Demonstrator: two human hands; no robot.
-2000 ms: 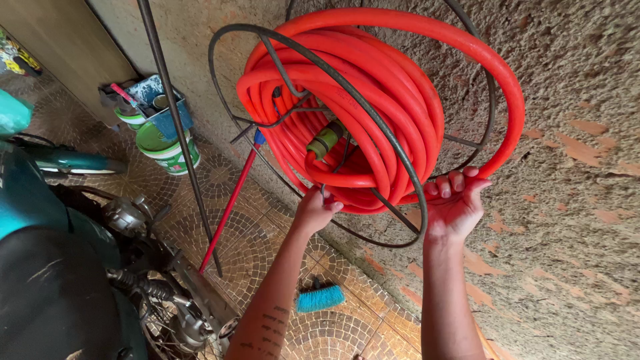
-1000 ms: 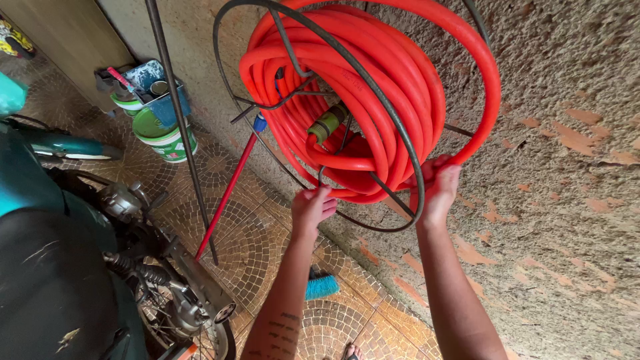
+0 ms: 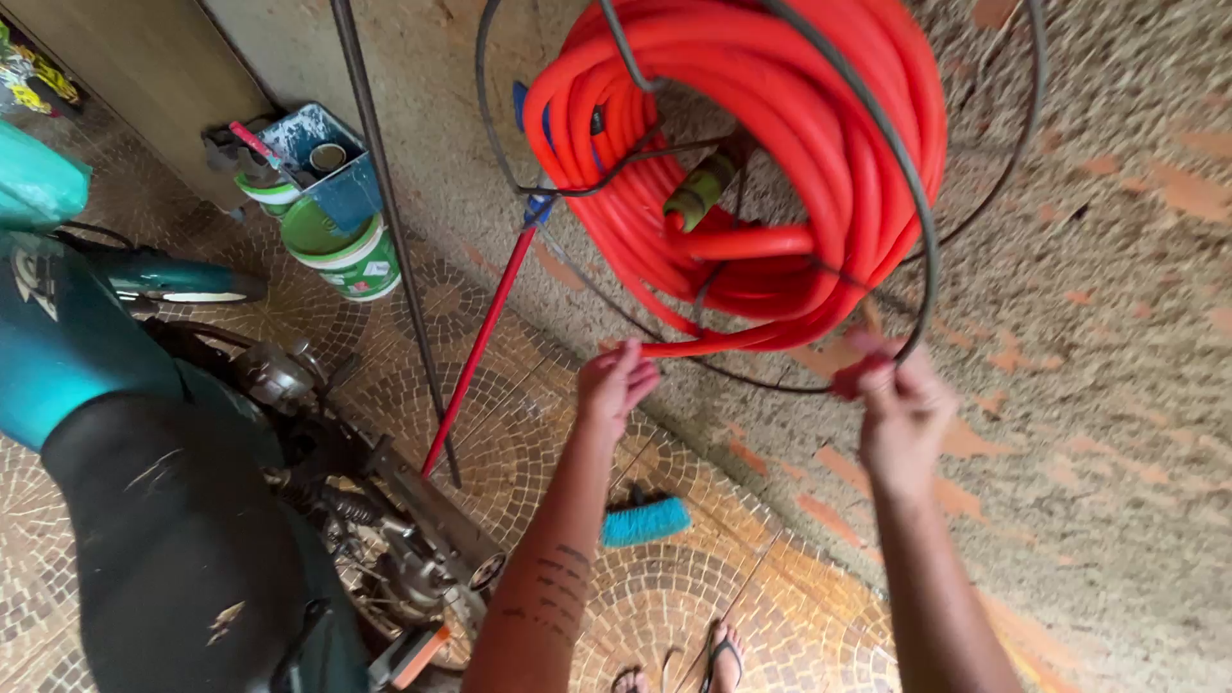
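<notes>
A thick coil of red-orange hose (image 3: 866, 125) hangs on a dark metal wire holder (image 3: 926, 241) against the rough wall. Inside the coil shows a yellow-green hose fitting (image 3: 695, 192). Below the coil, my left hand (image 3: 616, 385) pinches a strand of the hose at its lower left edge. My right hand (image 3: 900, 404) grips the lower right of the holder's front ring, its fingers blurred; whether it also holds hose there, I cannot tell.
A motorcycle (image 3: 173, 510) stands at left. Green-and-white buckets (image 3: 342, 255), a blue paint tray (image 3: 337, 183), a red pole (image 3: 481, 356) and a dark metal rod (image 3: 385, 212) are beyond it. A turquoise broom head (image 3: 647, 521) lies on the tiled floor (image 3: 674, 597) beside the rough wall (image 3: 1107, 414).
My right hand has left the outer hose loop at the right and is now at the holder's front ring. That large loop no longer bulges out to the right. The view has shifted.
</notes>
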